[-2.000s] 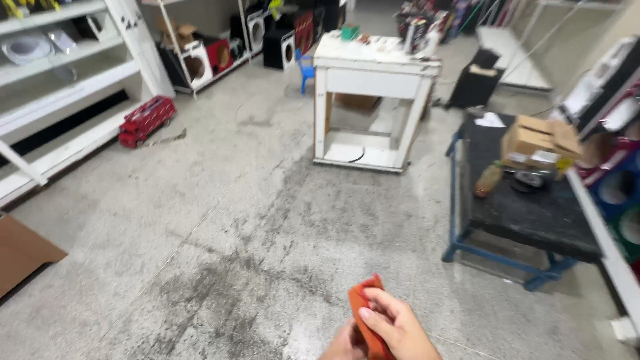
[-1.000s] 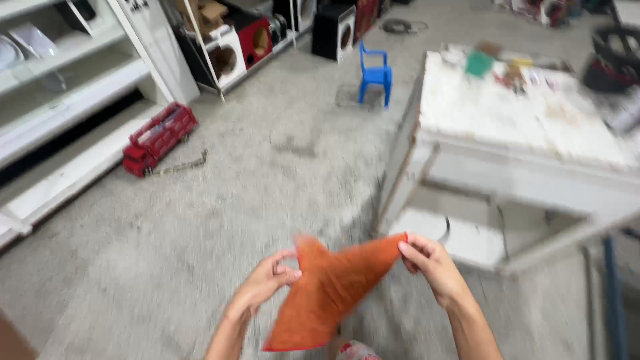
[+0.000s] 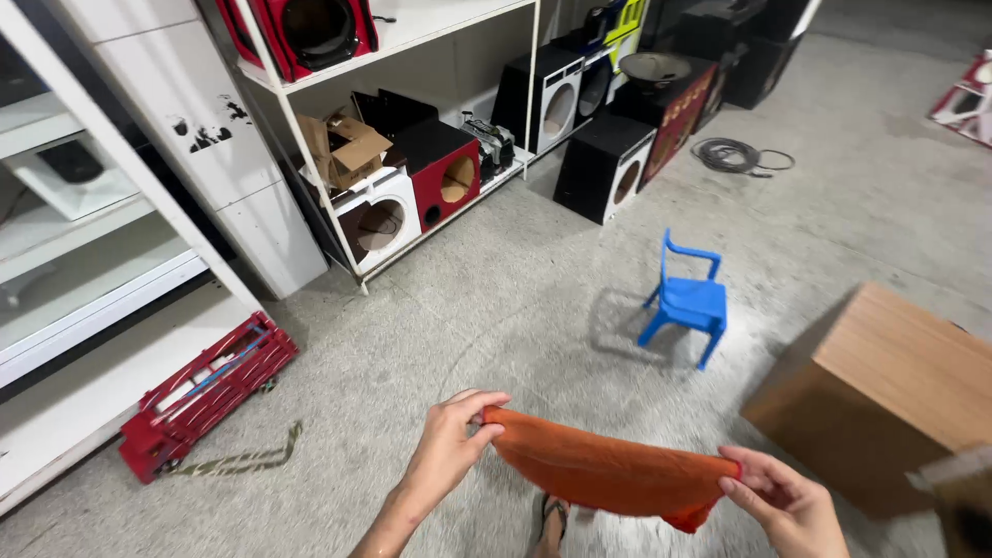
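Observation:
An orange cloth with a red edge (image 3: 612,469) hangs stretched between my two hands at the lower middle of the head view. My left hand (image 3: 457,434) pinches its upper left corner between thumb and fingers. At the other end, my right hand (image 3: 779,488) grips the right corner the same way. The cloth sags a little in the middle, and its lower right part is folded or bunched. Below it a foot in a sandal (image 3: 554,508) shows on the concrete floor.
A blue plastic chair (image 3: 694,302) stands ahead, with a wooden box (image 3: 891,372) to its right. A red toy truck (image 3: 209,391) lies by the white shelves (image 3: 194,287) at left. Speaker boxes (image 3: 446,174) line the back rack; a coiled cable (image 3: 728,157) lies on the floor.
The cloth was bunched in my hands two seconds ago, then partly opened out; now it is stretched between both hands. The view has swung left and forward.

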